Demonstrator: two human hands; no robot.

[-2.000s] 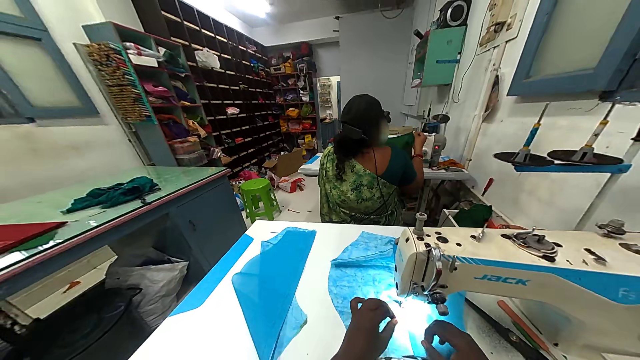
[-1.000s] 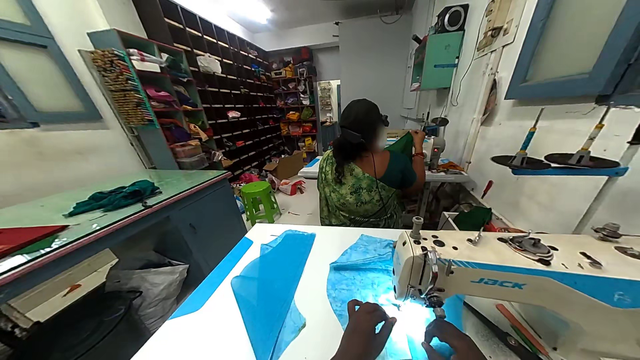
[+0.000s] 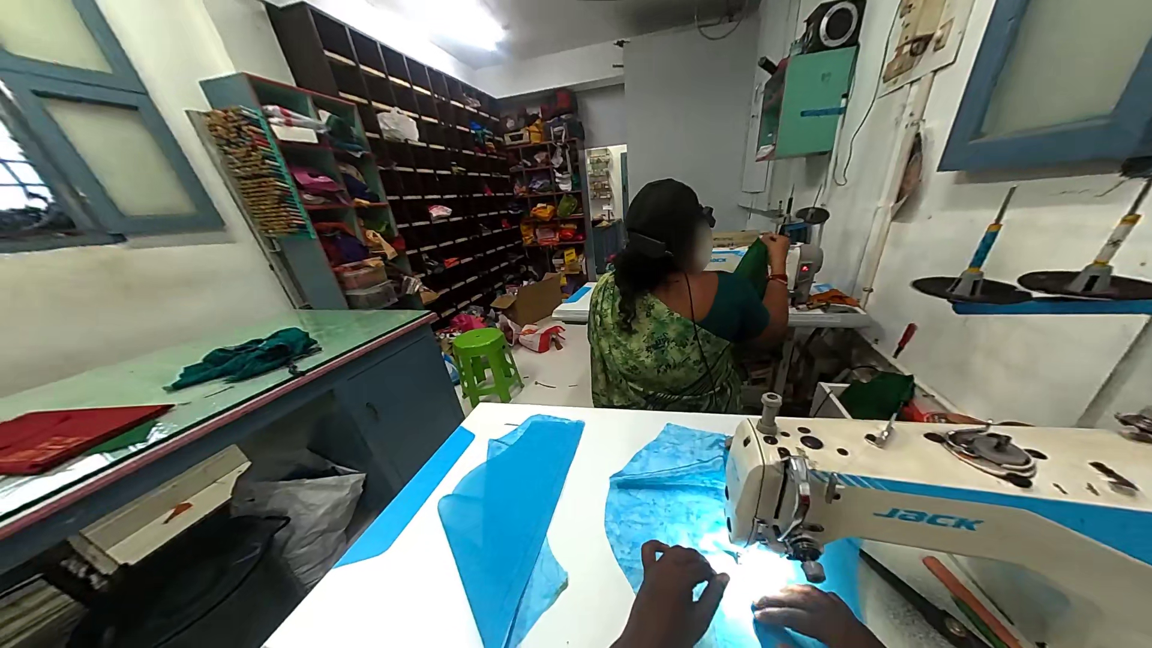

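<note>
A white Jack sewing machine [image 3: 900, 486] stands at the right, its lamp glaring on the needle area. Mottled light blue fabric [image 3: 661, 486] lies on the white table left of the machine head and runs beneath it. My left hand [image 3: 677, 585] is over this fabric, thumb and forefinger close together near the needle; glare hides whether it pinches an edge. My right hand [image 3: 810, 612] rests low on the blue fabric just below the machine head, fingers bent, its grip unclear. Folded plain blue fabric pieces [image 3: 513, 513] lie apart on the table's left part.
Scissors [image 3: 927, 603] lie under the machine arm at the right. Beyond the table a person [image 3: 670, 315] sits at another sewing machine. A green stool [image 3: 486, 360] and a glass-topped counter [image 3: 360, 337] with dark green cloth [image 3: 243, 357] stand at the left.
My right hand has come down from beside the needle area to lie flatter on the fabric. The seated person's raised hand holds green cloth higher than two seconds ago.
</note>
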